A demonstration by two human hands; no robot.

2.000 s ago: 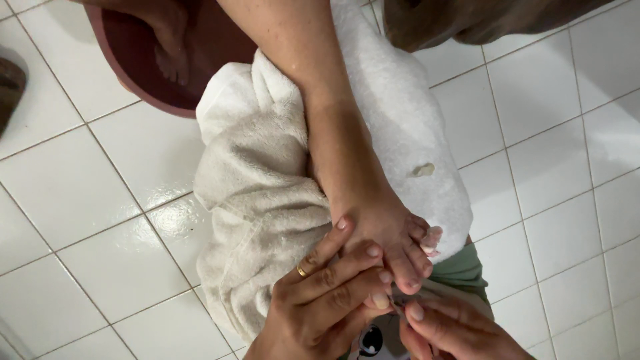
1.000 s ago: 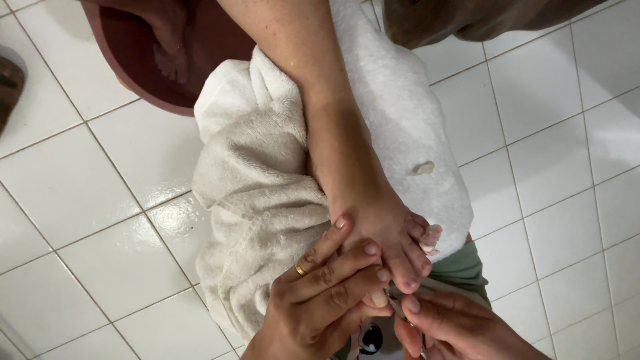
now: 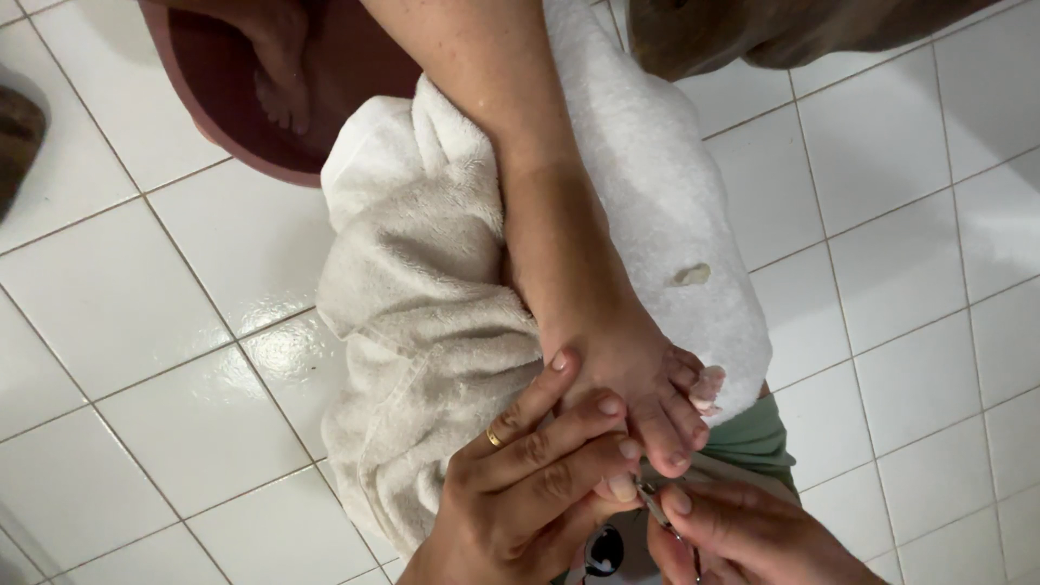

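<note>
Another person's foot (image 3: pixel 609 349) rests on a white towel (image 3: pixel 658 162), toes pointing down the view. My left hand (image 3: pixel 528 479), with a gold ring (image 3: pixel 495 438), lies over the big-toe side of the foot, its fingers and thumb holding the big toe. Between thumb and fingers, my right hand (image 3: pixel 723 528) grips small metal cuticle nippers (image 3: pixel 662 512), their tips at the big toe's nail. The jaws are too small to read. A pinkish-white scrap (image 3: pixel 707 390) sits by the small toes, and a pale smear (image 3: pixel 691 275) marks the towel.
A dark red basin (image 3: pixel 203 106) at the upper left holds the person's other foot (image 3: pixel 280 89). A bunched beige towel (image 3: pixel 422 325) lies left of the leg. Dark brown objects stand at the top right and left edge on white floor tiles (image 3: pixel 162 357). Green fabric (image 3: pixel 751 439) shows below the towel.
My right hand and the nippers have shifted slightly at the big toe. My left hand keeps about the same hold, and the foot has stayed in place.
</note>
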